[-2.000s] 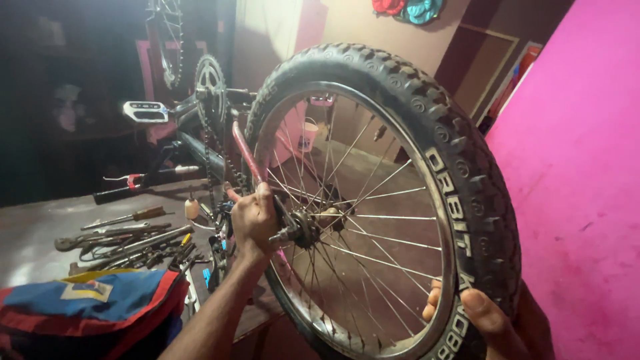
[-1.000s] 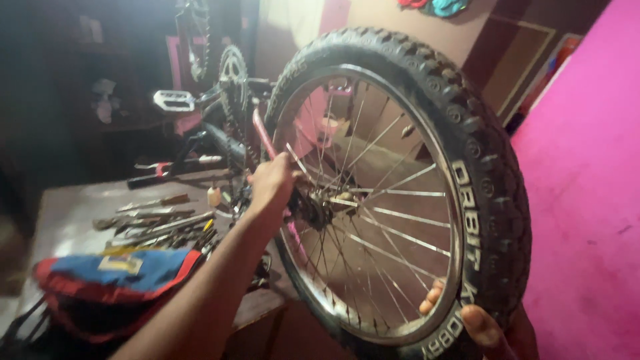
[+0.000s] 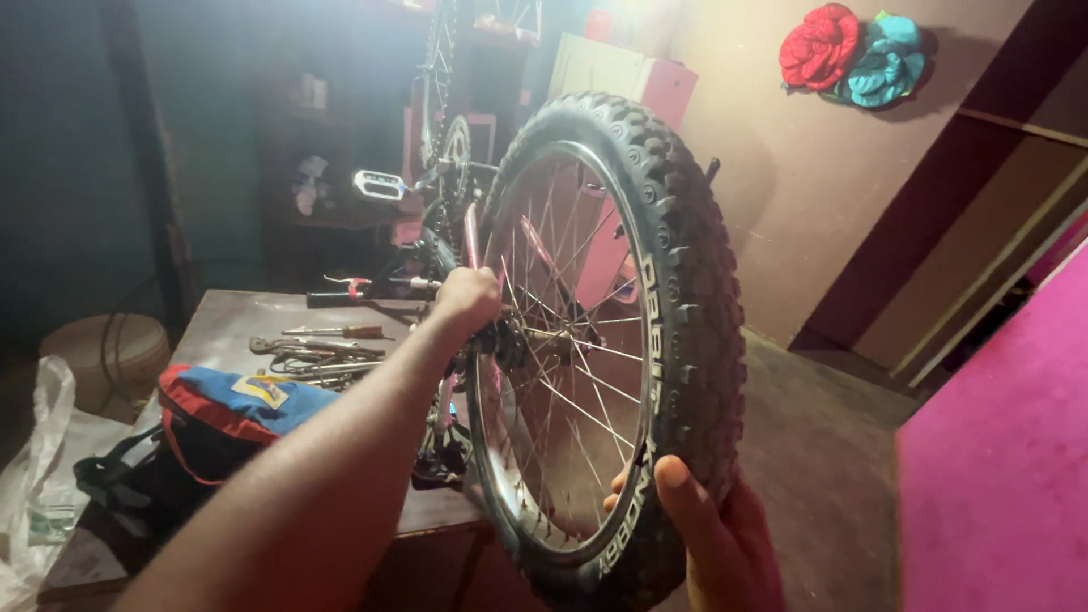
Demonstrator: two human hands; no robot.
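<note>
A bicycle wheel with a knobby black tyre [image 3: 701, 297] stands upright before me at the bicycle's pinkish-red frame tube [image 3: 472, 238]. My right hand [image 3: 714, 527] grips the tyre low on its near side, thumb on the sidewall and fingertips inside the rim. My left hand [image 3: 470, 297] is closed around the lower end of the frame tube, just above the hub and sprockets [image 3: 510, 336]. Whether the axle sits in the frame cannot be told. Behind are the chainring [image 3: 457, 153] and a metal pedal [image 3: 379, 185], with a handlebar grip and brake lever [image 3: 340, 297] lower down.
Several wrenches [image 3: 319, 361] and a screwdriver [image 3: 361, 331] lie on the table [image 3: 242, 314]. A blue and red bag [image 3: 280, 404] lies at its near left, beside a plastic bag [image 3: 51, 459]. A pink wall [image 3: 1003, 442] rises at the right.
The wheel now appears more edge-on, with both hands still at the tyre and the frame tube. The view has swung to the right and up.
</note>
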